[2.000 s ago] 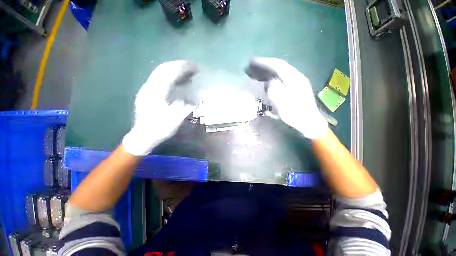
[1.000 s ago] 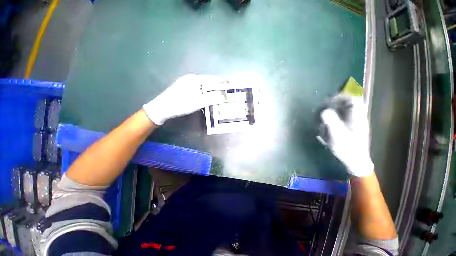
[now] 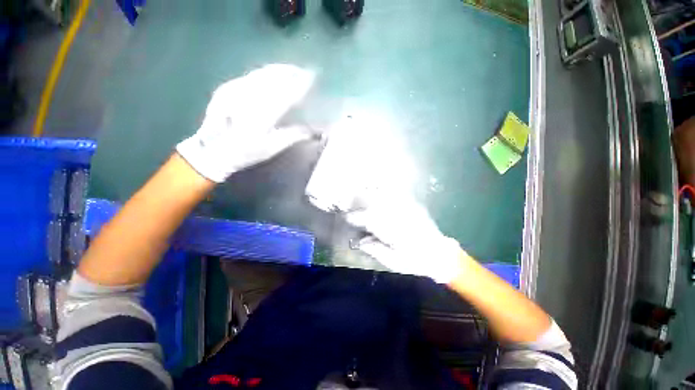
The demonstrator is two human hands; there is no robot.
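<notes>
A silver-white metal frame (image 3: pixel 347 164) lies on the green mat in front of me, washed out by glare, so its window does not show. My left hand (image 3: pixel 248 122), in a white glove, is at its left with thumb and fingers apart, the thumb tip near its upper left side. My right hand (image 3: pixel 408 236), also gloved, is at its lower right edge with the fingers bent. Glare hides what the right fingers touch or hold. Two yellow-green plates (image 3: pixel 503 155) lie at the mat's right edge.
Two black modules (image 3: pixel 344 9) stand at the bench's far edge. A blue bin (image 3: pixel 30 228) with grey metal units is at the left. A grey assembled frame (image 3: pixel 583 32) stands on the right-hand line beyond the metal rail (image 3: pixel 533 183). Another person's arm shows at the far right.
My right hand has moved from the plates at the right to the frame's lower right. My left hand has come off the frame to its upper left. The frame now looks tilted and its window no longer shows.
</notes>
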